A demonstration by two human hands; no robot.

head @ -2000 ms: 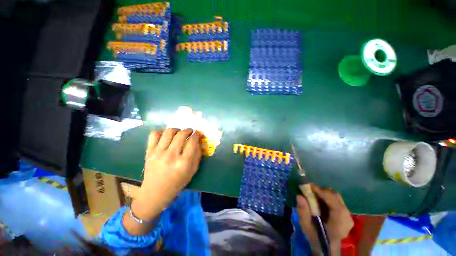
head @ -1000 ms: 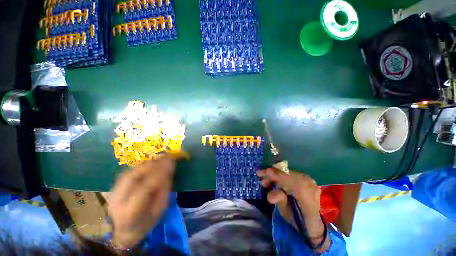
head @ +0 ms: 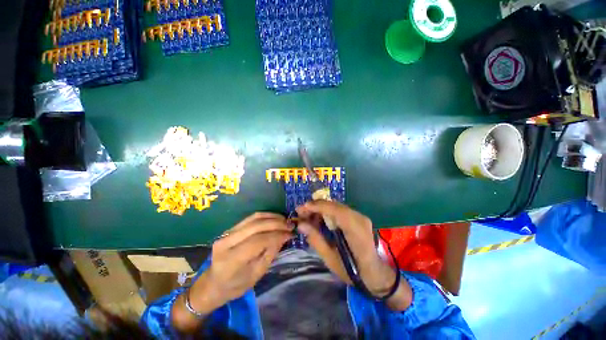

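Observation:
The blue PCB panel (head: 290,198) lies at the bench edge before me, with a comb-like row of yellow-orange pieces (head: 284,174) along its far side. My right hand (head: 355,236) is shut on the soldering iron (head: 321,194); its metal shaft crosses over the orange row and points away from me. My left hand (head: 249,247) is pinched at the fingertips, touching or nearly touching my right fingertips over the panel's near left part. A tiny, partly hidden yellow-orange piece seems to be between them. The heap of loose yellow-orange pieces (head: 193,174) lies to the left.
Bare PCB panels (head: 298,43) lie at the far middle, soldered panels (head: 193,28) far left. A green solder spool (head: 405,41), a black fan (head: 525,73) and a white tip-cleaning pot (head: 470,153) stand on the right. A plastic bag (head: 66,182) lies at the left edge.
My left hand has moved right from the heap, where it held a blurred orange piece, to the panel. My right hand has moved left, bringing the iron over the panel. The view has shifted slightly.

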